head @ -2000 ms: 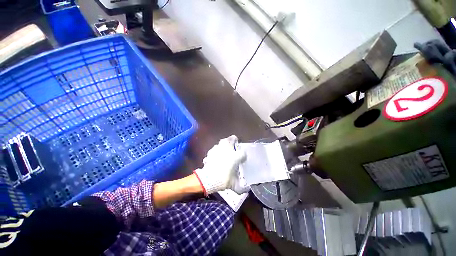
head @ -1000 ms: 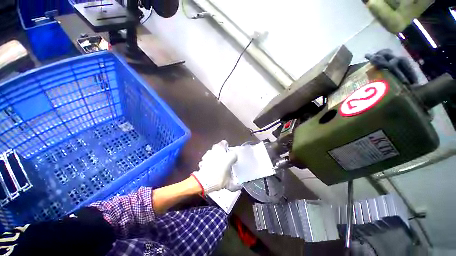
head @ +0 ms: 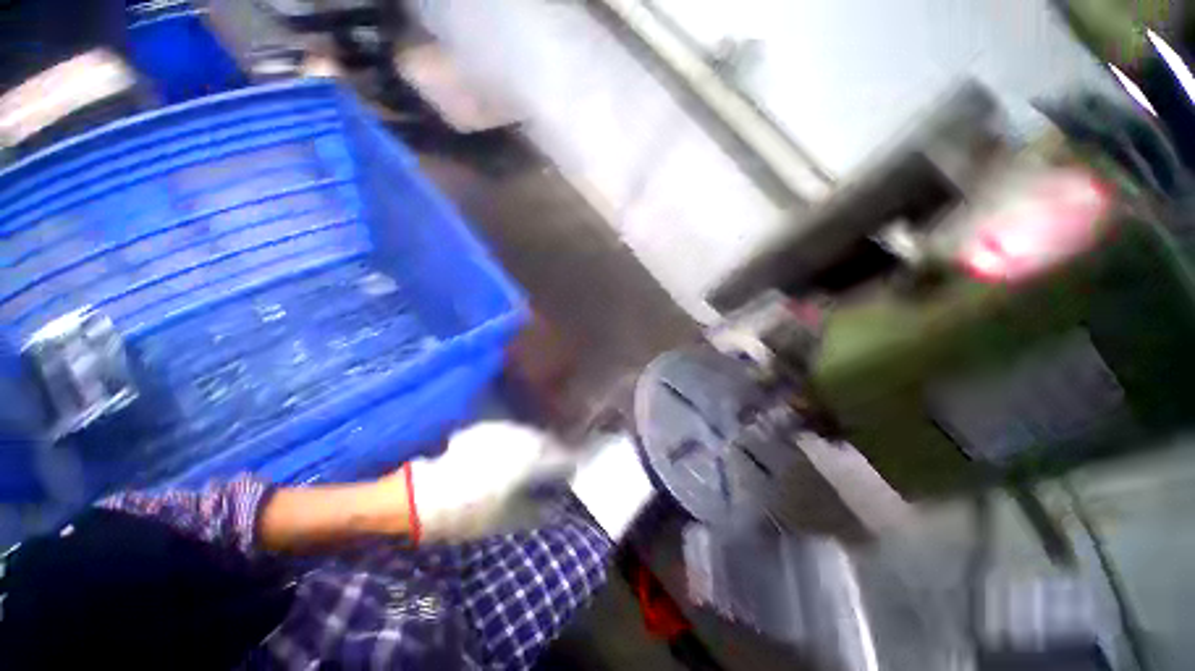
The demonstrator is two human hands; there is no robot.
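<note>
My left hand (head: 488, 482), in a white knit glove with a red cuff edge, is blurred between the blue crate and the round drill press table. A greyish shape shows at its fingertips, but blur hides whether it is a held workpiece. My right hand is out of the picture. The round grey table (head: 705, 439) has its slots showing and no workpiece on it. A pale plate (head: 612, 485) lies beside the table, close to my left fingertips. The green drill press head (head: 1009, 374) is at the right.
A large blue crate (head: 452, 380) fills the left side, with silver pieces (head: 81, 371) at its far left. A row of silver workpieces (head: 773, 583) stands below the round table. A red-orange tool (head: 662, 606) lies by the bench edge. A white wall is behind.
My left hand has moved left, away from the drill head and towards my body. The silver block it held under the head is gone from there, uncovering the round table. The view has shifted and blurred.
</note>
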